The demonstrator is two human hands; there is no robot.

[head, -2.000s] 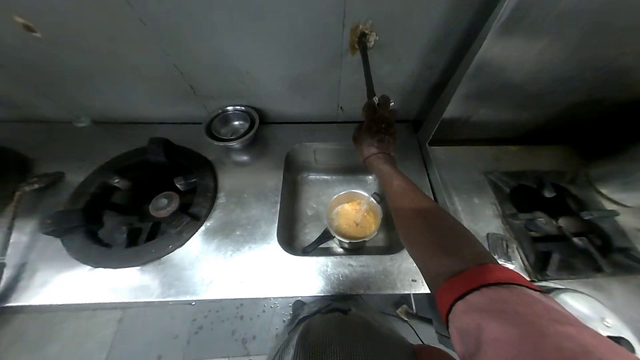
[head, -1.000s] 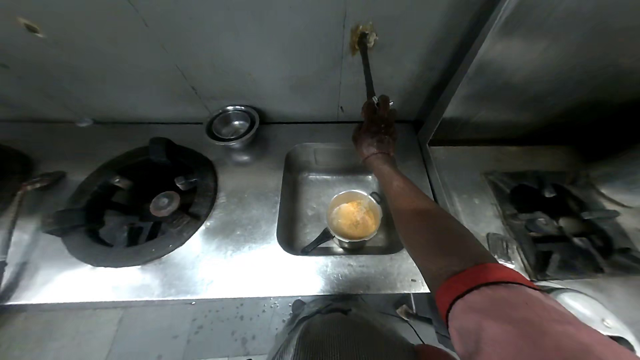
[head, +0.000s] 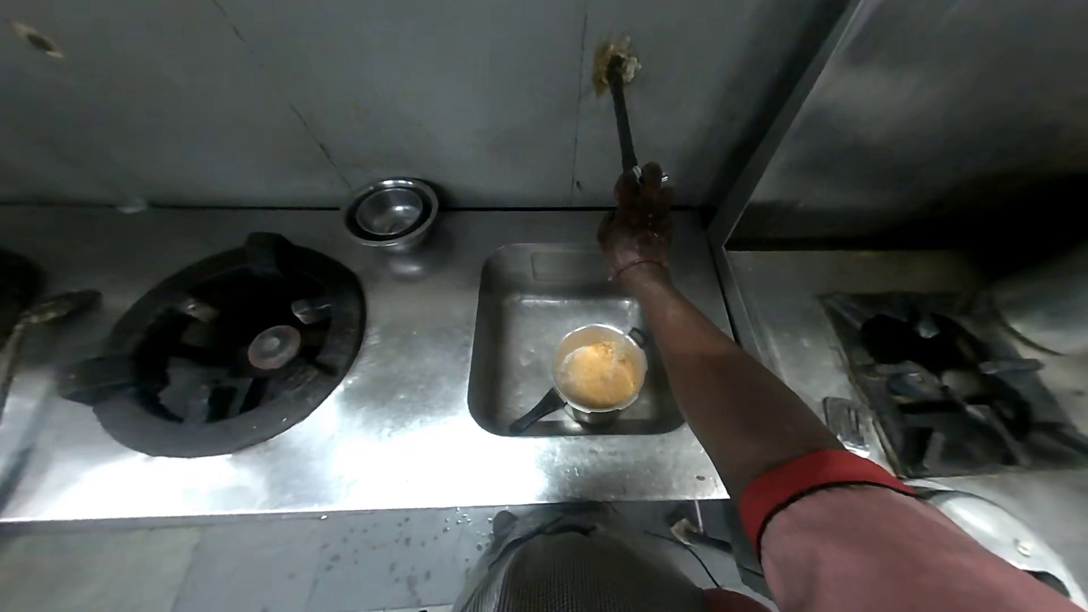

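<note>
My right hand (head: 642, 212) reaches up over the back right of the steel sink (head: 523, 310), its fingers around the lower end of a dark pipe or tap (head: 625, 127) that comes out of the wall. Below it, inside the sink, stands a pot with a black handle (head: 535, 413), a pressure cooker by its look, holding cloudy orange-yellow contents (head: 600, 374). The handle points to the lower left. Whether water is running cannot be made out. My left hand does not show.
Nested steel bowls (head: 391, 212) stand behind and left of the sink. A large black burner (head: 229, 344) takes up the left counter. On the right are a steel partition (head: 778, 127), a second stove (head: 943, 382) and a round metal lid (head: 994, 527).
</note>
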